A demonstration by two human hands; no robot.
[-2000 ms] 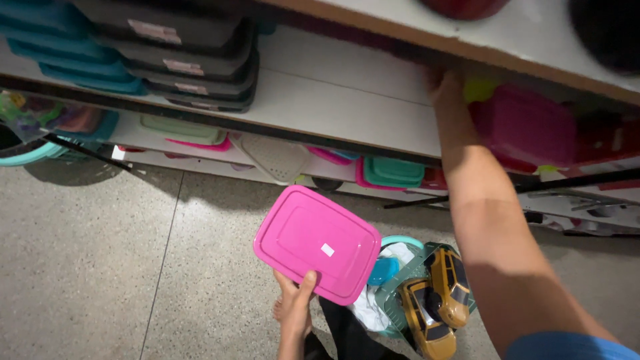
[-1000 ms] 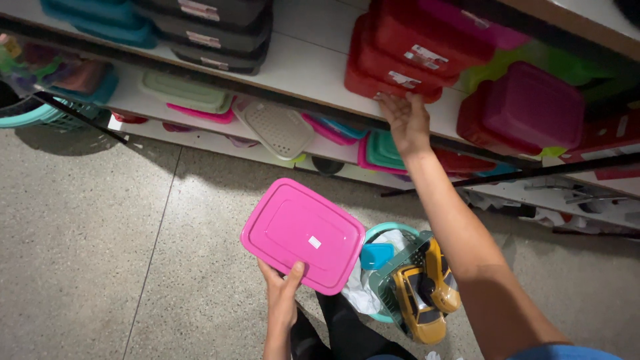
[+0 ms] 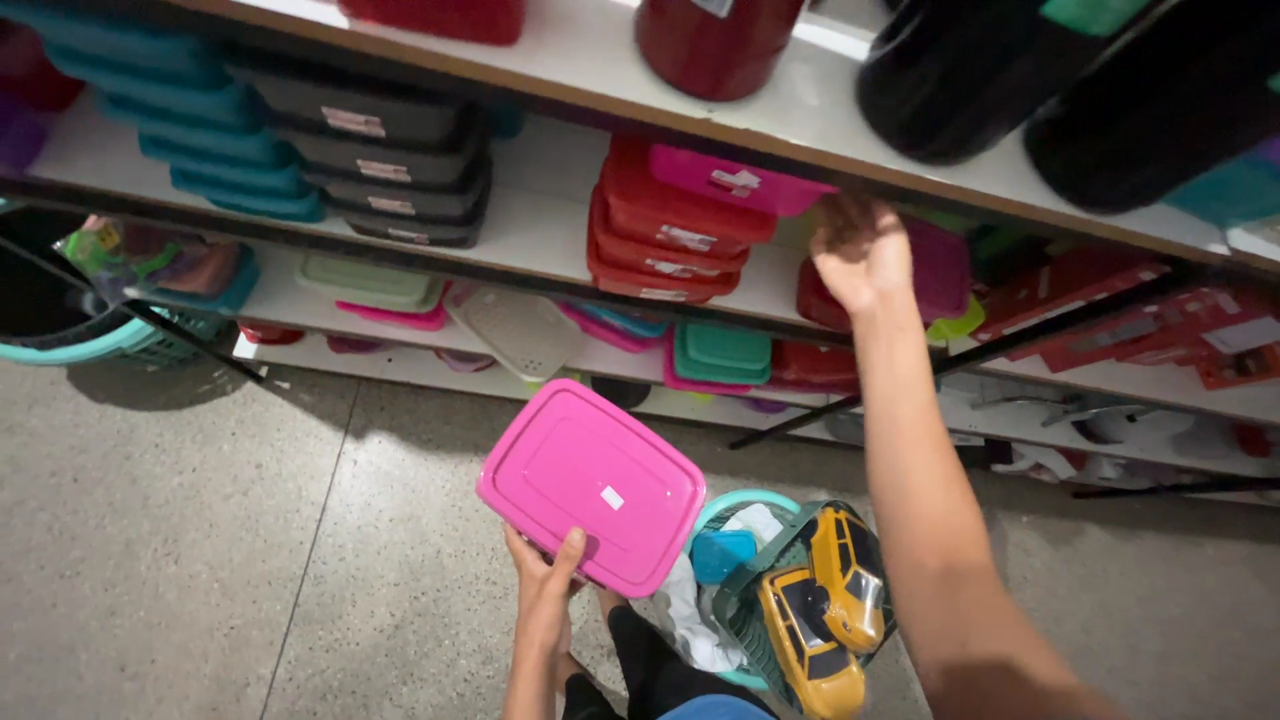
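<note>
My left hand holds a pink lidded plastic container by its near edge, thumb on the lid beside a small white sticker. On the middle shelf, my right hand reaches to the right end of a pink plastic container, which lies on a stack of red plastic containers. The right fingertips are blurred and shaded under the upper shelf, so whether they grip it is unclear. Behind that wrist sits a red container with a dark pink lid.
Grey containers and teal containers stand stacked at the left. Lids fill the lower shelf. On the floor, a turquoise basket and a green basket hold cloth and yellow toy cars. Dark canisters stand above.
My right hand has moved from the front of the red stack to its upper right side. Two seconds ago the red stack's place showed bare shelf. My left hand keeps holding the pink container.
</note>
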